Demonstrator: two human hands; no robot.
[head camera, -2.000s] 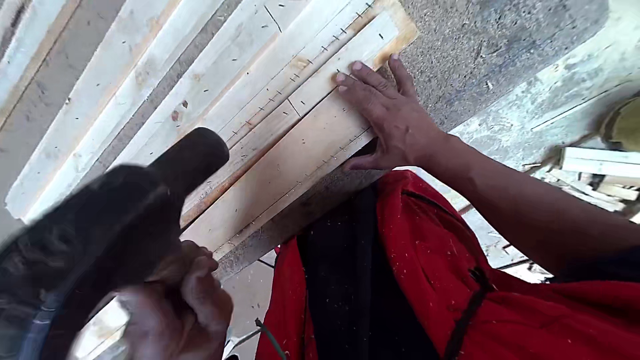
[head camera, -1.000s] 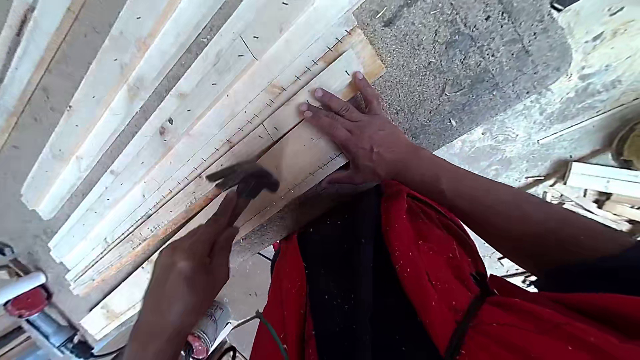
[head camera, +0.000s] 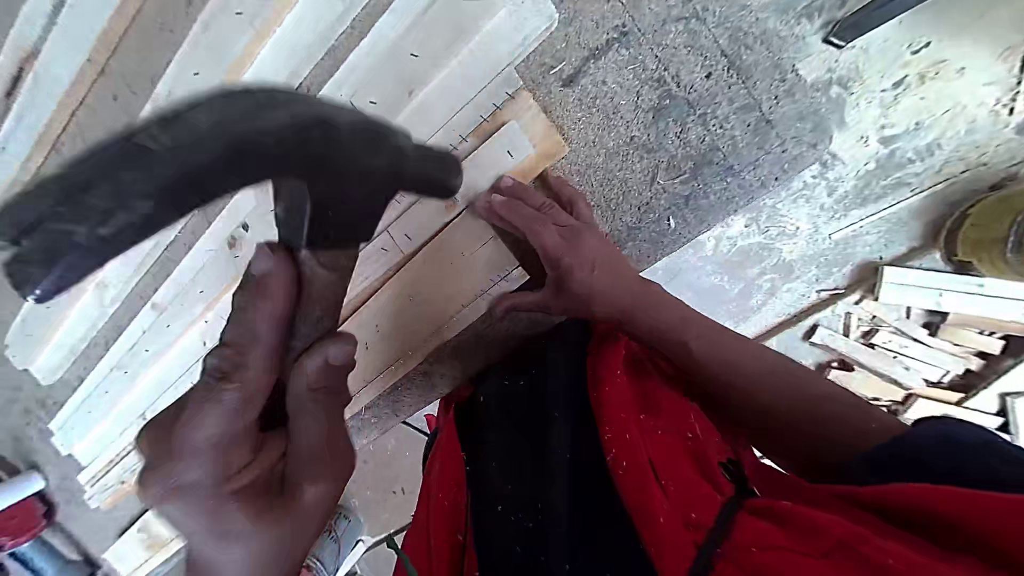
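Note:
My left hand grips the wooden handle of a claw hammer, whose dark head is raised close to the camera, over the boards. My right hand holds the near end of a pale wooden board, fingers over its end and thumb along its lower edge. A dark brown surface shows between thumb and fingers; what it is cannot be told. Alongside lies a narrower wooden strip with small nails or staples in rows. The hammer and left hand hide part of the boards.
More pale boards lie side by side on a rough grey surface. A dark bar is at the upper right. Wood offcuts and a yellowish round container stand at right. A red and white object is lower left.
The hammer has risen from low over the board to close before the camera. My right hand lay flatter on the board with its fingers spread; now the fingers are bent round its end.

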